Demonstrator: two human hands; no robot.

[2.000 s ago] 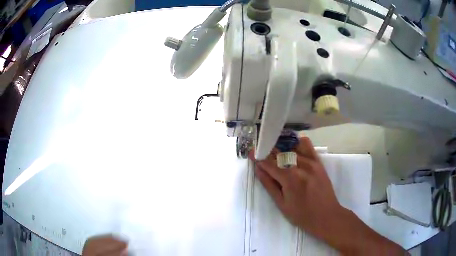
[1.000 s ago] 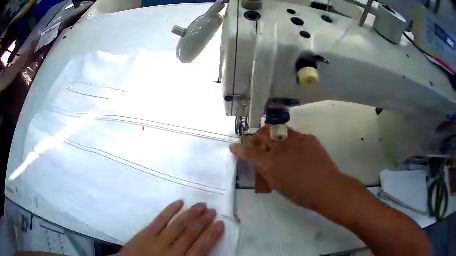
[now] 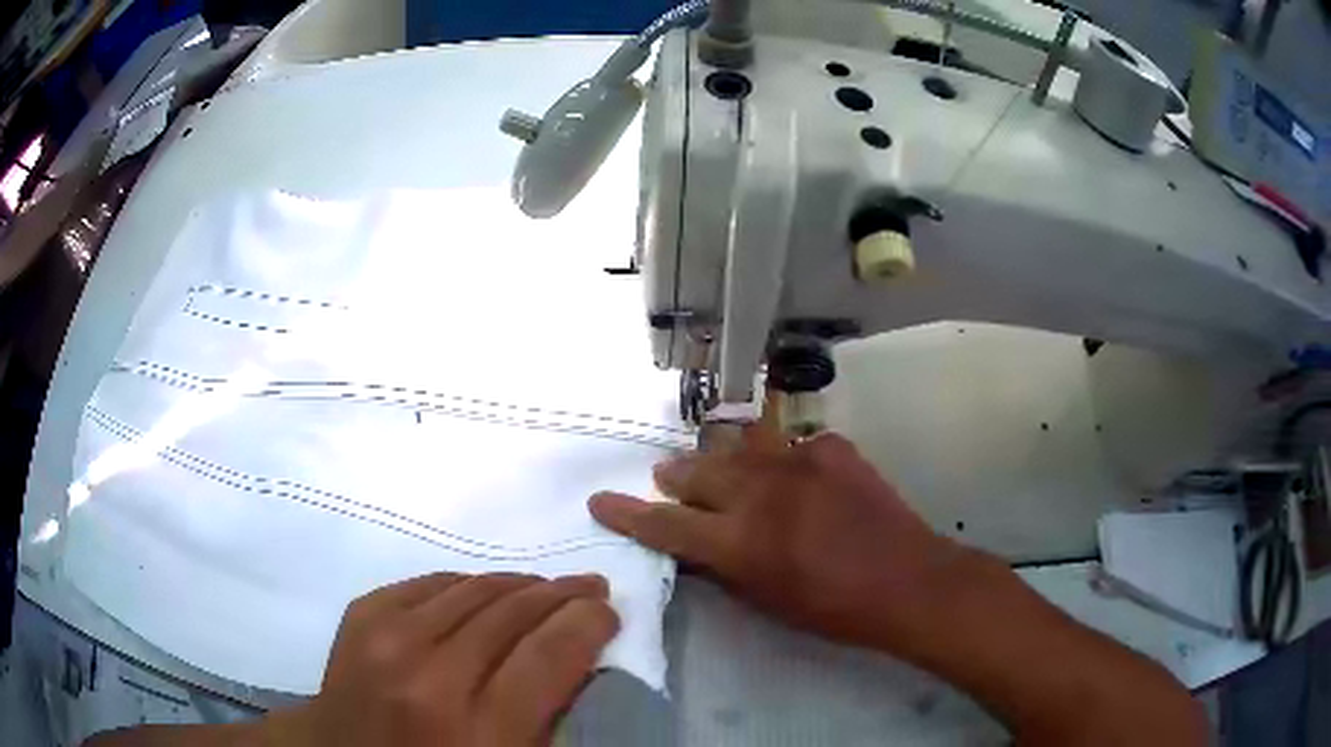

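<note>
A white garment panel (image 3: 350, 453) with dark double stitch lines lies on the table, left of and up to the sewing machine's presser foot (image 3: 696, 394). My left hand (image 3: 475, 649) is at the panel's near edge, fingers curled together on the cloth; its thumb is hidden. My right hand (image 3: 796, 525) is just in front of the presser foot, fingers spread, with two fingertips on the panel's right end and another finger near the foot. The needle tip and the cloth under the foot cannot be made out.
The cream machine head (image 3: 708, 190) rises above the work. A lamp (image 3: 577, 146) hangs left of it. White pads (image 3: 1175, 569) and dark looped scissors (image 3: 1267, 584) lie at the right. A control panel (image 3: 1285, 124) stands at the upper right. Cloth piles (image 3: 88, 679) show at the lower left.
The stitched panel has come into view on the left. My left hand has come in from the lower edge and, from lying flat, has curled. My right hand has shifted onto the panel's right end.
</note>
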